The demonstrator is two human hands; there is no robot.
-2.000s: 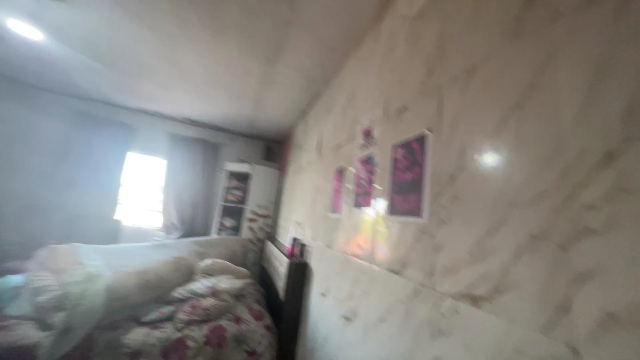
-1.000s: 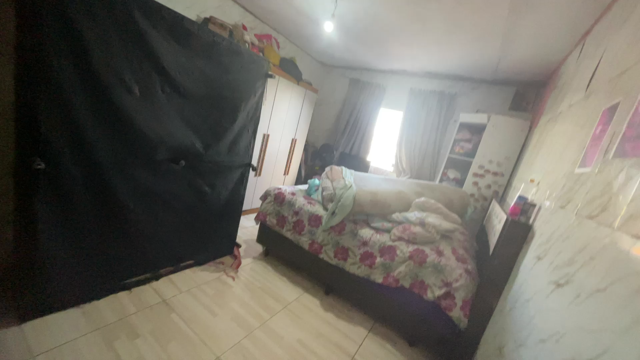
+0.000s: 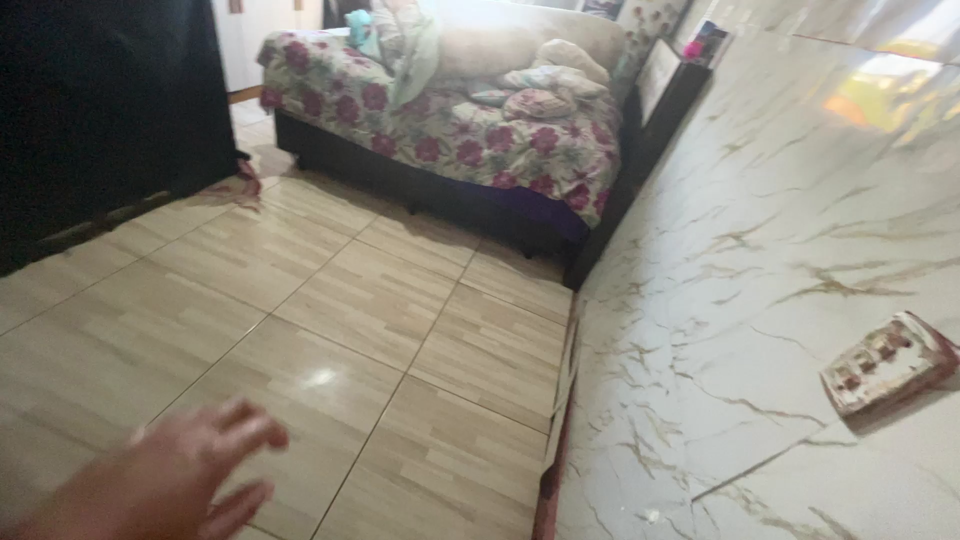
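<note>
My left hand (image 3: 184, 469) reaches in at the lower left, blurred, with its fingers apart and nothing held. It hangs over the light tiled floor (image 3: 337, 330). My right hand does not show. Beyond the floor stands a bed with a flowered cover (image 3: 465, 142); crumpled bedding (image 3: 551, 86) and a pale green cloth (image 3: 416, 64) lie on it. On the right wall a wall switch plate (image 3: 885, 367) looks dirty or worn.
A large black-covered panel or piece of furniture (image 3: 112, 120) stands at the left, with a reddish cloth (image 3: 247, 180) by its foot. The marbled wall (image 3: 720, 300) runs along the right. A dark headboard (image 3: 645, 165) meets this wall. White wardrobe doors (image 3: 262, 45) show behind.
The view has swung down toward the floor and the right wall. My left hand has come into view at the lower left; neither earlier frame shows it.
</note>
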